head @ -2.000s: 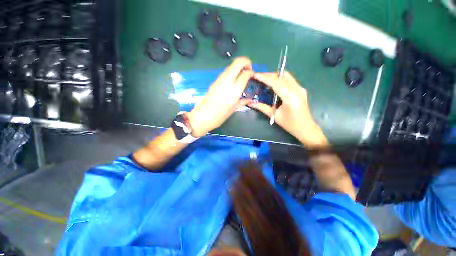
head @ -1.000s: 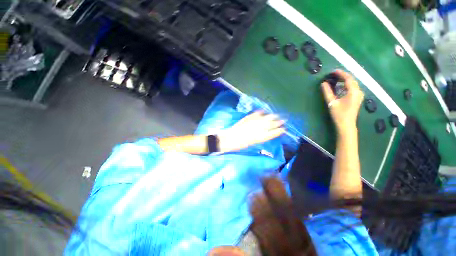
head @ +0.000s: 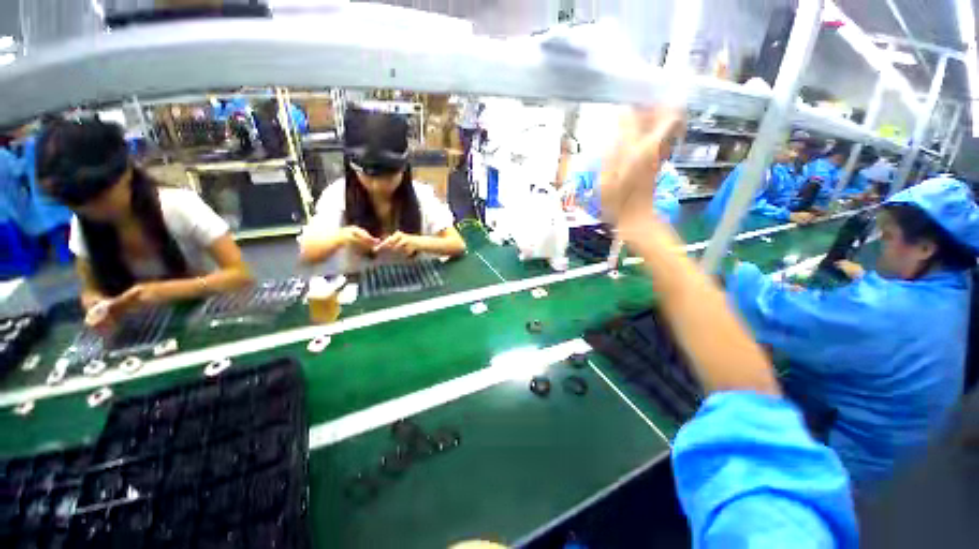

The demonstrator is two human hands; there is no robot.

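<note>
My right hand is raised at the metal shelf, with its fingertips washed out by glare; I cannot tell whether it holds anything. My left hand is out of the picture. Several round black parts lie blurred in a loose group on the green bench. More round black parts lie further right near the white strip. Another black part lies on the green belt.
Black trays are stacked at left, others at right. The metal shelf crosses above. Small white pieces and a yellowish cup stand along the belt. Two people work opposite; a person in blue sits at right.
The view has swung up from the bench to the line. My right hand has risen from the bench to the shelf. My left hand has left the picture.
</note>
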